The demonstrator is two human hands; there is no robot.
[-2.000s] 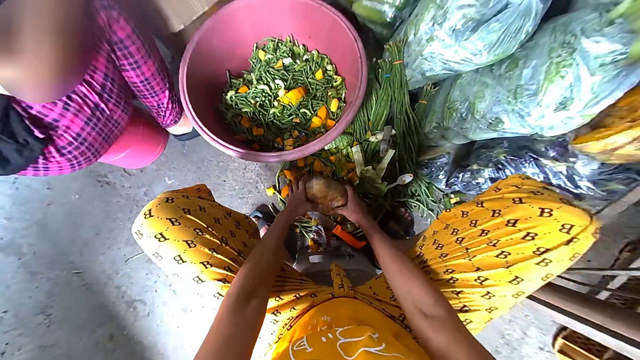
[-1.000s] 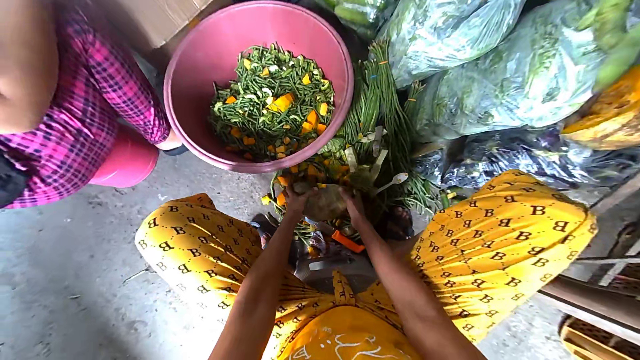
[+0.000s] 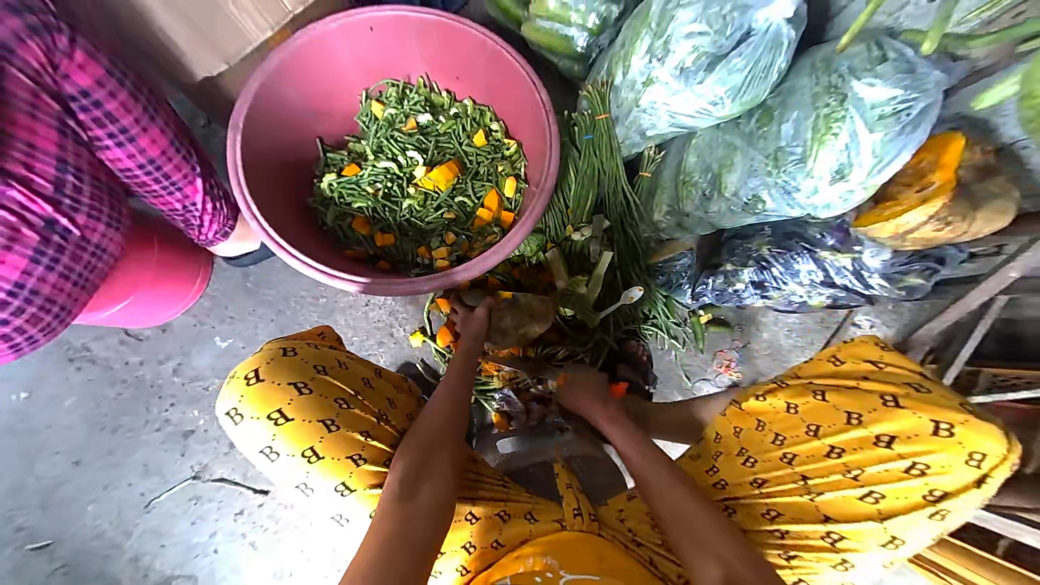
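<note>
My left hand [image 3: 473, 318] holds the left side of a brownish-green piece of squash [image 3: 522, 320], just below the rim of a large pink plastic basin [image 3: 546, 203]. My right hand [image 3: 583, 392] is closed on the orange handle [image 3: 619, 390] of a knife, whose dark blade [image 3: 520, 365] points left below the squash. Cut green beans [image 3: 390, 183] and orange squash chunks [image 3: 439, 175] fill the bottom of the basin. Scraps and orange pieces lie under my hands, partly hidden.
Bundled long beans [image 3: 597, 175] and a white spoon [image 3: 624, 299] lie right of the basin. Beyond are filled plastic bags [image 3: 812, 138] and a cut squash [image 3: 934, 195]. A person in plaid clothing [image 3: 73, 162] sits on a pink bucket [image 3: 154, 272] at left.
My right hand has left the squash piece, moved down and right, and taken hold of the orange-handled knife. My left hand still holds the squash.
</note>
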